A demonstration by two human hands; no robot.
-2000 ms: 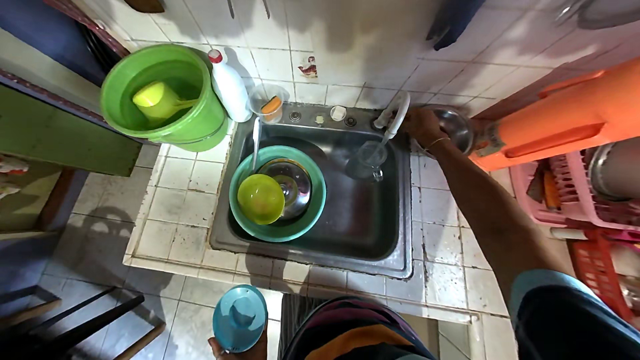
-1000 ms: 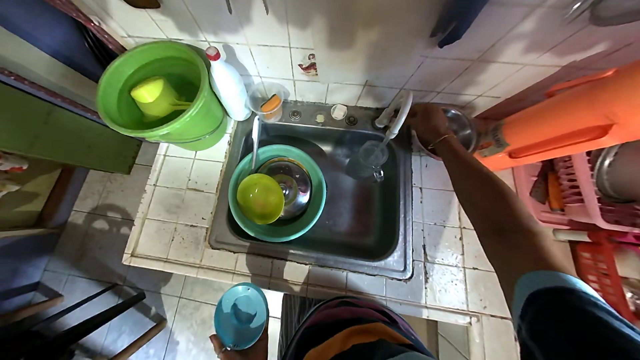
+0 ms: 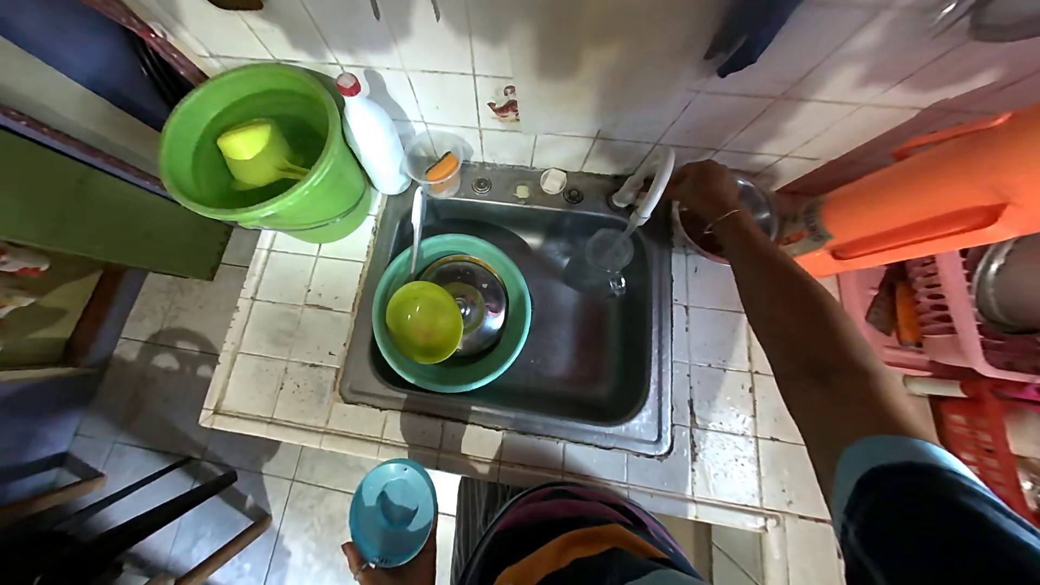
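Note:
My left hand [image 3: 400,569] holds a blue plastic bowl [image 3: 393,512] in front of the counter edge. My right hand [image 3: 705,195] is at the base of the white faucet [image 3: 655,187], its fingers mostly hidden behind the spout. Under the spout, a clear cup [image 3: 609,250] stands in the steel sink [image 3: 585,349]. A teal basin [image 3: 517,341] sits in the sink's left part, with a yellow-green bowl [image 3: 424,322] and a metal lid [image 3: 479,296] in it. Beside my right hand is a metal pot [image 3: 757,210].
A green bucket [image 3: 345,187] with a yellow-green dipper [image 3: 256,150] stands at the back left, beside a white bottle [image 3: 374,134] and a clear container with an orange sponge [image 3: 443,166]. On the right are an orange plastic container [image 3: 926,191] and a pink dish rack [image 3: 959,309].

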